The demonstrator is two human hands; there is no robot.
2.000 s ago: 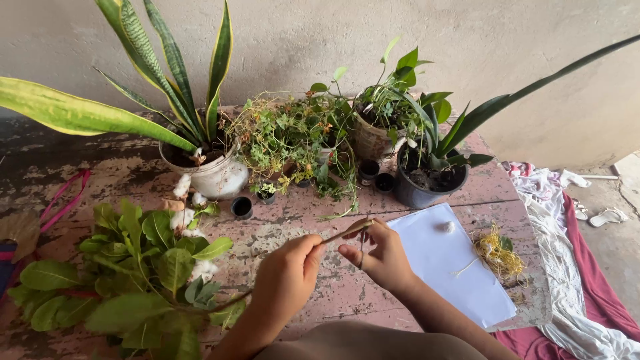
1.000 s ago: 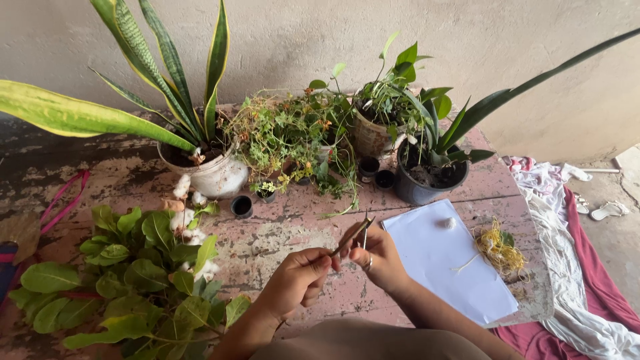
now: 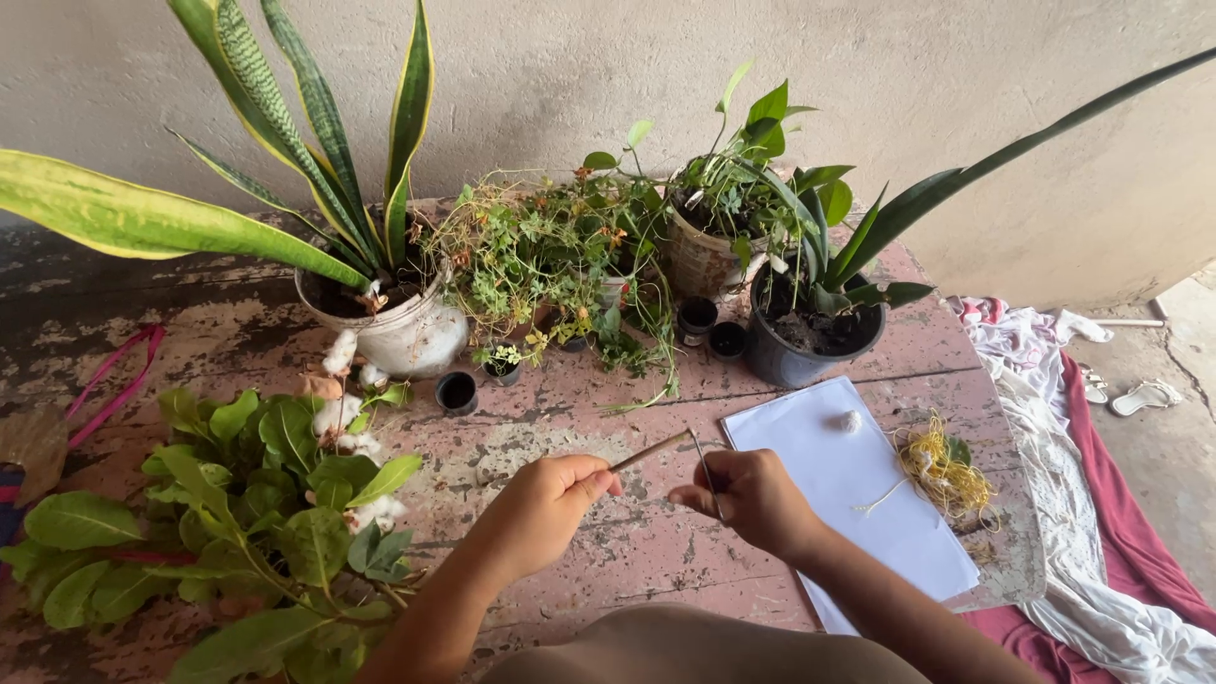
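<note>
My left hand grips a thin brown stick that points up to the right. In my right hand is a slim dark metal tool, perhaps a blade or scissors, whose upper end meets the tip of the stick. Left of my left hand lies a heap of leafy green cuttings with white cotton bolls beside it. White paper sheets lie under and beyond my right hand, with a small white ball on them. Yellow string lies tangled at their right edge.
Along the wall stand a snake plant in a white pot, trailing plants, a pothos in a pale pot and a plant in a dark pot. Several small black pots stand before them. Cloths hang at the table's right edge.
My hands were close together at the stick; now they are farther apart, with more of the stick showing between them. Two seconds ago the stick's lower end extended past my left hand toward the leaves.
</note>
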